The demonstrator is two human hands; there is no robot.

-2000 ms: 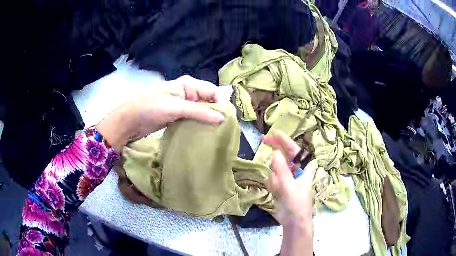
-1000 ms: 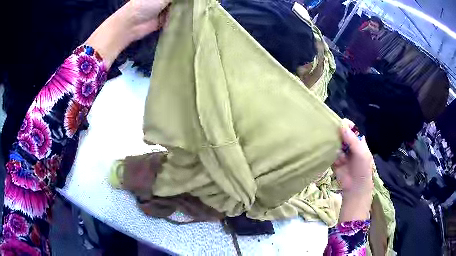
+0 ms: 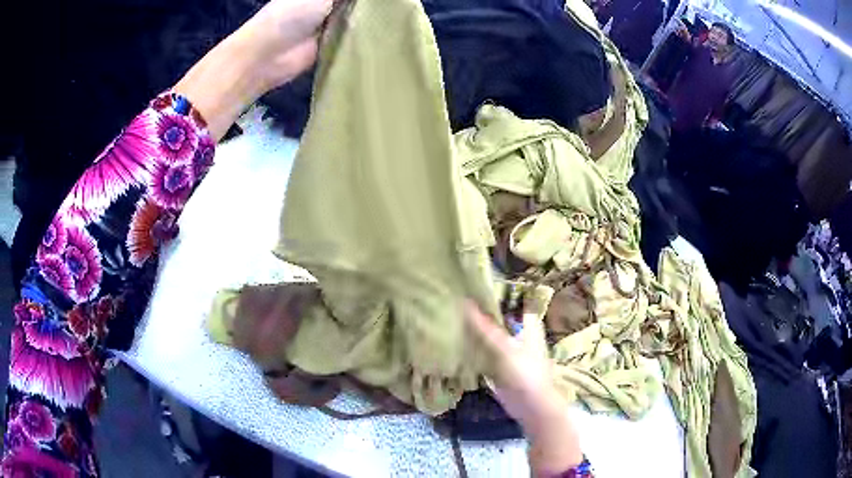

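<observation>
My left hand (image 3: 285, 42), at the top left, grips the upper end of a light green garment (image 3: 374, 159) and holds it raised. The garment hangs down, and its lower part, with brown sections, lies bunched on the white table (image 3: 220, 215). My right hand (image 3: 514, 359) is blurred at the garment's lower right side. A small dark and blue thing, likely the thread snips (image 3: 515, 326), shows at its fingers. Whether the right fingers also pinch the cloth is not clear.
A twisted pile of green and brown garments (image 3: 560, 238) lies on the table's right side and hangs over its edge. Black cloth (image 3: 532, 56) is heaped behind. A dark cloth piece (image 3: 481, 416) lies by the near edge. A person (image 3: 705, 79) is at the upper right.
My right hand has let go of the stretched right side of the garment and moved left and down. The cloth now hangs narrower from my left hand, uncovering the pile behind.
</observation>
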